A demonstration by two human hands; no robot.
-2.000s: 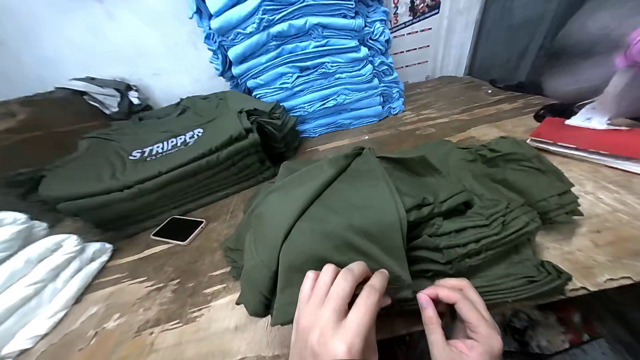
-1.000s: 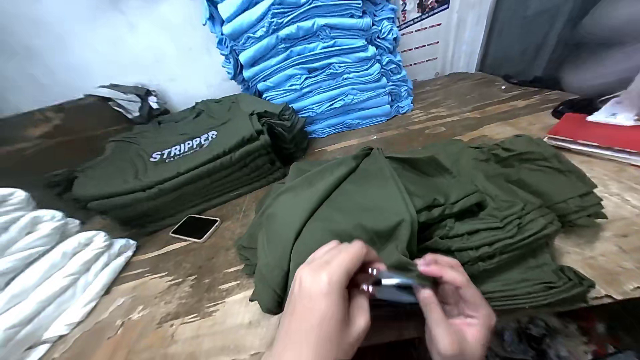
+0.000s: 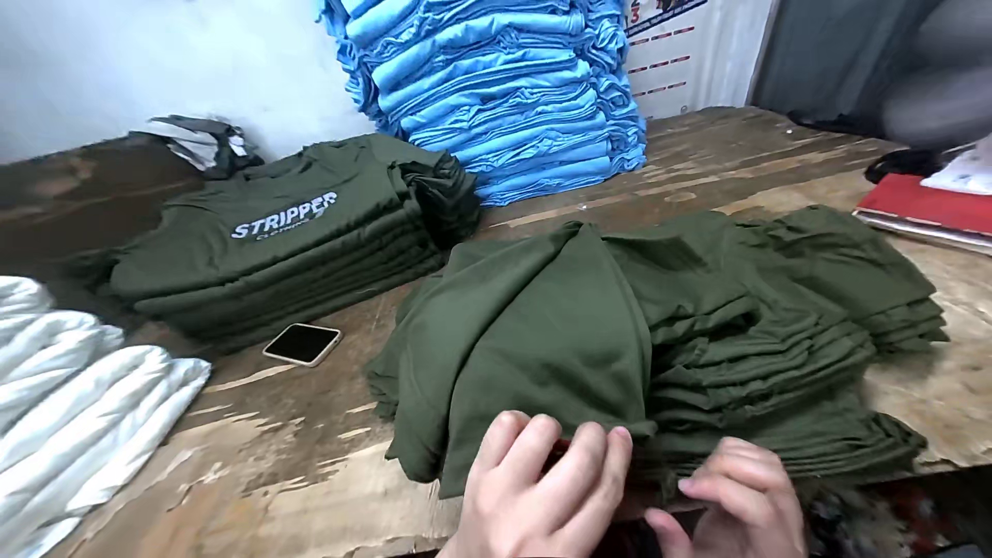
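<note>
A pile of dark green garments (image 3: 759,333) lies at the table's near edge, its top piece draped over the left side. My left hand (image 3: 546,488) has its curled fingers on the lower hem of that top piece, gripping the cloth. Just right of it, my right hand (image 3: 732,496) is at the pile's front edge with thumb and forefinger apart; whether it pinches any cloth cannot be told. The small metal tool seen earlier is not clearly visible, and a bit of red shows under my left fingers.
Folded green T-shirts with a white print (image 3: 287,232) are stacked at the left, near a phone (image 3: 302,344). White folded cloth (image 3: 85,418) lies at the far left. A tall light-blue garment stack (image 3: 504,93) stands against the wall. A red folder (image 3: 926,203) is at the right on the wooden table (image 3: 333,457).
One second ago a small shiny metal tool was between my hands; now it is out of clear sight. My left fingers are back on the green hem, and my hands are farther apart.
</note>
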